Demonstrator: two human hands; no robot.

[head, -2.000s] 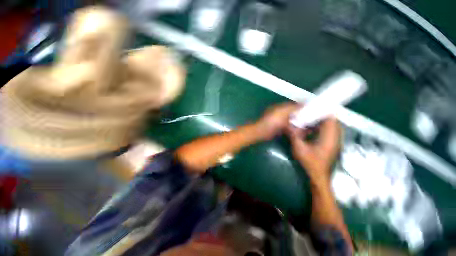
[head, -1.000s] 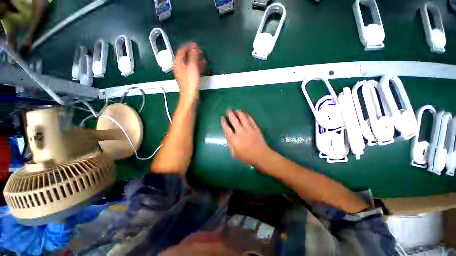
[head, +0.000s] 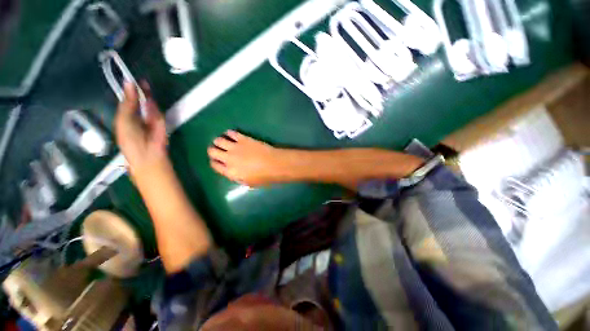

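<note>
My left hand (head: 143, 132) reaches over the pale strip at the upper left. Its fingers and thumb close around the lower end of a white loop part (head: 115, 72), hiding that end; the view is blurred. My right hand (head: 242, 158) lies palm down over the green bench (head: 200, 158), fingers slightly spread, holding nothing. White loop parts (head: 346, 74) stand close together in a row on the near side of the strip, the leftmost one leaning.
The pale strip (head: 239, 68) crosses the bench. Beyond it lie more loop parts (head: 178, 55), several at the left (head: 61, 169). A second row (head: 488, 52) stands at upper right. An open carton (head: 511, 106) with white contents is at right, a beige fan (head: 113, 242) at lower left.
The head view has turned right, bringing the carton in and pushing the fan to the lower left. My left hand has gone from empty to closed around a loop part. My right hand remains empty.
</note>
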